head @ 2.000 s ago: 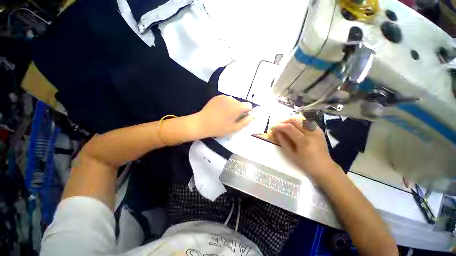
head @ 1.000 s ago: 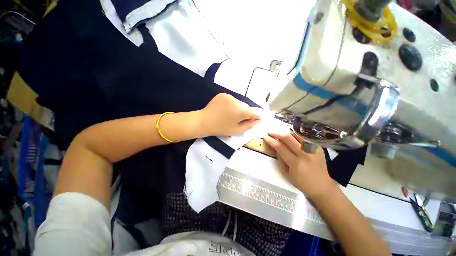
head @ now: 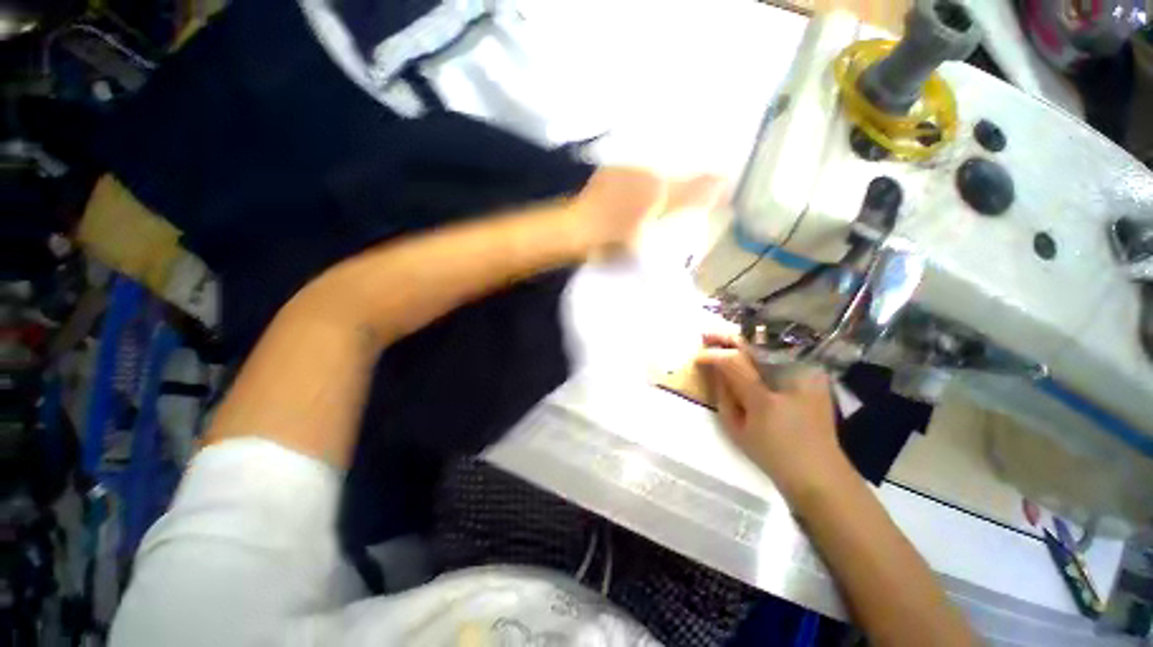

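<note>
The navy garment panel with pale sections lies over the left part of the table and hangs down at the front left. My left hand is blurred, at the pale cloth left of the sewing machine; whether its fingers grip the cloth cannot be told. A pale panel lies below that hand, blurred by motion. My right hand is beside the needle area, fingers bent, fingertips close under the machine head. What the right fingertips touch is unclear. The presser foot and needle are lost in the bright lamp glare.
Navy cut pieces lie right of my right hand. Thread snips lie at the table's right. The table-edge ruler runs along the front. A yellow ring circles the post on the machine head. Blue crate parts stand at the left.
My left hand has moved up and away from the needle area. The pale panel and navy cloth beneath it have shifted. My right hand remains beside the needle area, its fingers more bent.
</note>
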